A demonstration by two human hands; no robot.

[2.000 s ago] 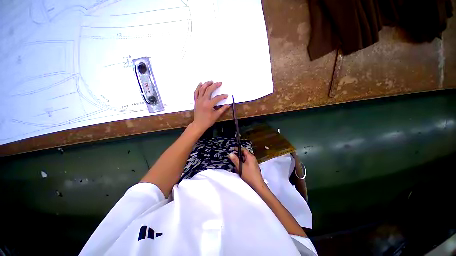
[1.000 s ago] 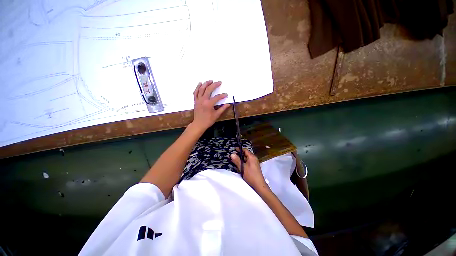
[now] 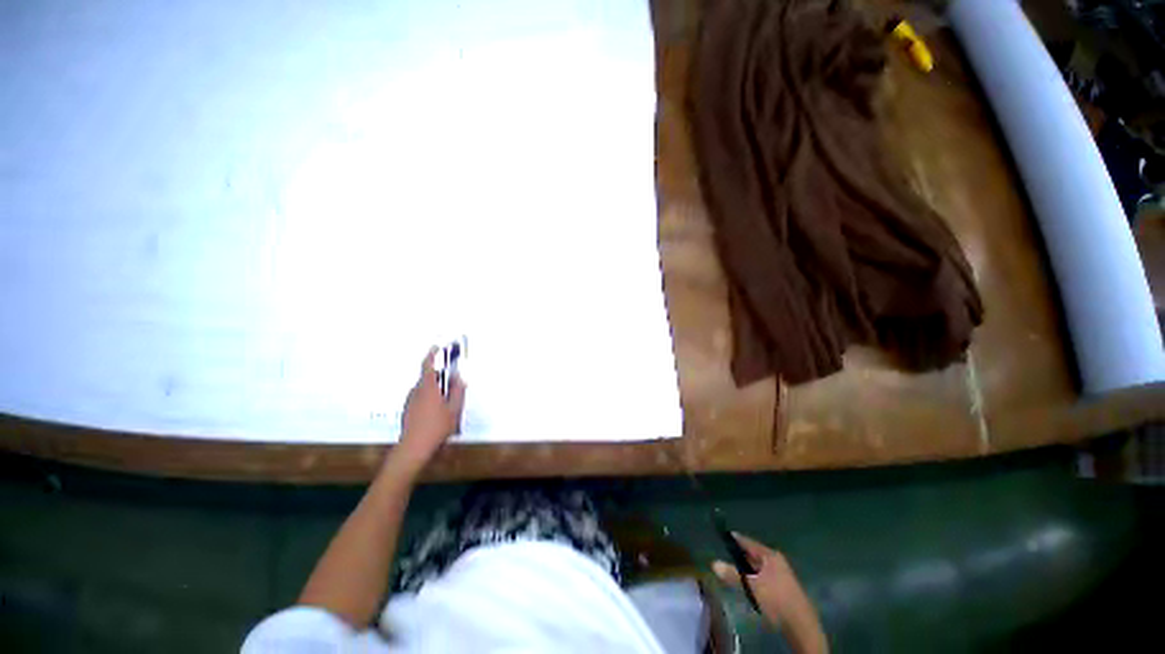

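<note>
The marker paper (image 3: pixel 511 230) lies flat on the table, its printed lines almost washed out by glare. My left hand (image 3: pixel 434 406) is near its front edge, with fingers around the pattern weight (image 3: pixel 452 355), which rests on the paper; glare hides much of the weight. My right hand (image 3: pixel 772 588) is below the table's front edge and holds the dark tailor's shears (image 3: pixel 733 547) by the handles. The shears point up and left towards the paper's front right corner; their tip is thin and blurred.
Brown fabric (image 3: pixel 830 217) lies heaped on the wooden table (image 3: pixel 1009 428), right of the paper. Beyond it are a small yellow tool (image 3: pixel 913 46) and a long white paper roll (image 3: pixel 1067 192). A thin dark line runs below the fabric. The green floor (image 3: pixel 920 549) shows in front.
My view has swung right, bringing the roll and yellow tool in. My left hand has moved left from the paper's edge onto the weight. My right hand has moved right with the shears.
</note>
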